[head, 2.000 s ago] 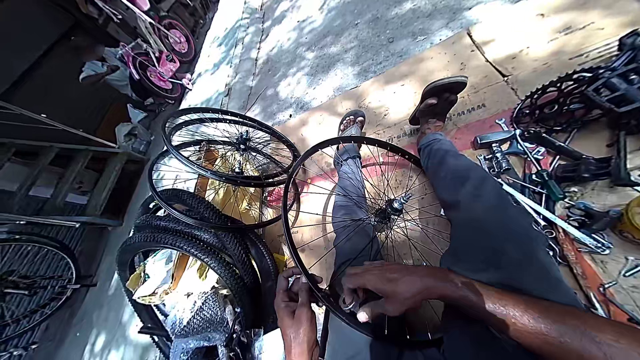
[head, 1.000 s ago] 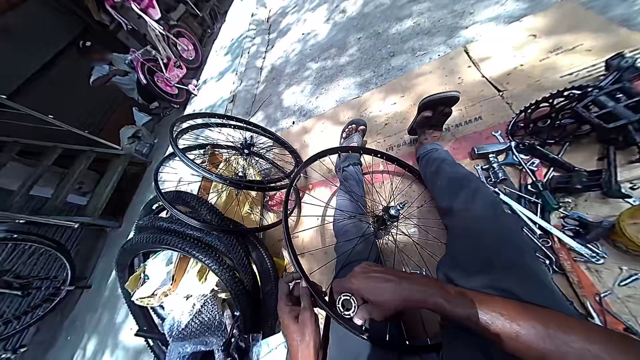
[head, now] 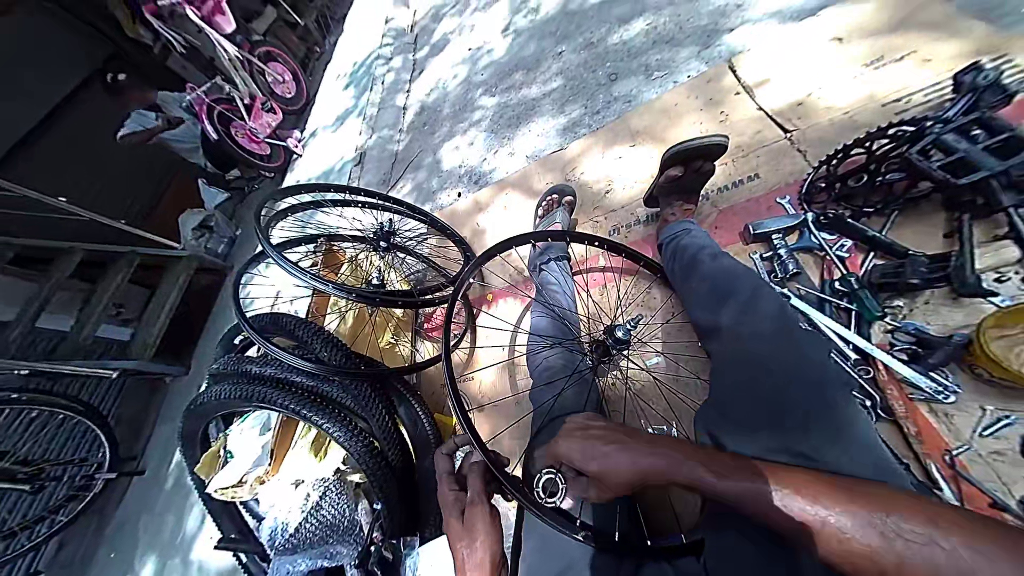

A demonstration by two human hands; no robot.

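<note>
A spoked bicycle wheel without a tyre, its black rim point(head: 450, 364) tilted, rests over my legs, and its silvery hub point(head: 616, 338) points up. My left hand point(head: 470, 500) grips the rim at its lower left, fingers on the outer side. Just inside the rim, my right hand point(head: 596, 456) is closed on a round metal spoke wrench point(head: 550, 487) among the spokes near the rim. The fingertips under the wrench are partly hidden. Left of this wheel, more black wheels point(head: 364, 292) without tyres lie stacked, partly over several knobbly black tyres point(head: 320, 376).
Cardboard point(head: 608, 136) covers the ground under my feet. On the right lie a hammer point(head: 772, 228), wrenches, a black crankset point(head: 864, 168) and a yellow tub point(head: 996, 344). A wooden rack point(head: 112, 304), pink children's bicycles point(head: 244, 132) and a person point(head: 164, 124) are at the left.
The round spoke wrench, not distinguishable two seconds ago, shows plainly at my right hand one second ago and now. My left hand stays at the rim.
</note>
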